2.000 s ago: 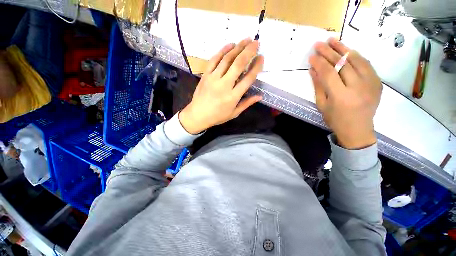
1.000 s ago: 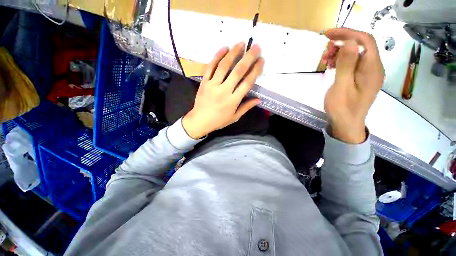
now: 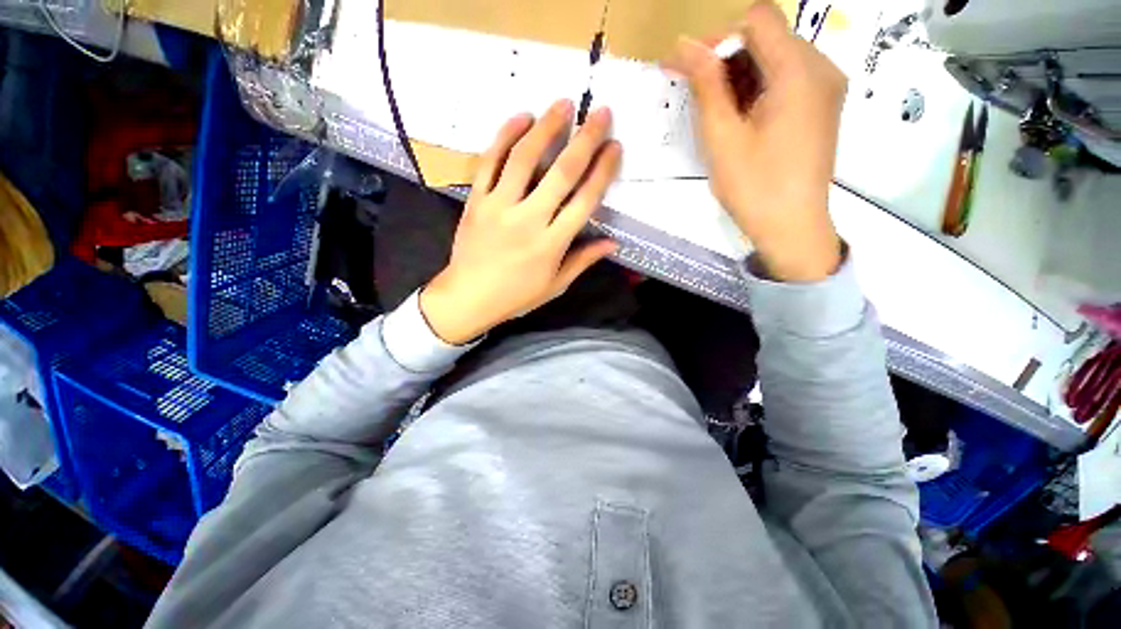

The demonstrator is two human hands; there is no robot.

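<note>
The white marking template (image 3: 473,80) lies on the table with short dark slots in a centre line and tiny dots either side. A brown pattern card (image 3: 492,15) shows above it. A dark fabric rim (image 3: 390,92) shows at the template's left edge. My left hand (image 3: 520,227) lies flat, fingers spread, fingertips on the template below the slots. My right hand (image 3: 772,141) is bent over the template's right part and holds a short white marking pen (image 3: 729,47) between its fingers. Whether the tip touches the template is hidden.
Thread snips (image 3: 965,172) lie on the table at right, below the sewing machine (image 3: 1026,43). A measuring tape (image 3: 701,273) runs along the table's front edge. Blue crates (image 3: 252,234) stand at left. Red-pink scissor loops (image 3: 1094,381) show at far right.
My right hand has moved left and up over the template, the pen now raised between its fingers. My left hand stays on the template. The whole view has shifted.
</note>
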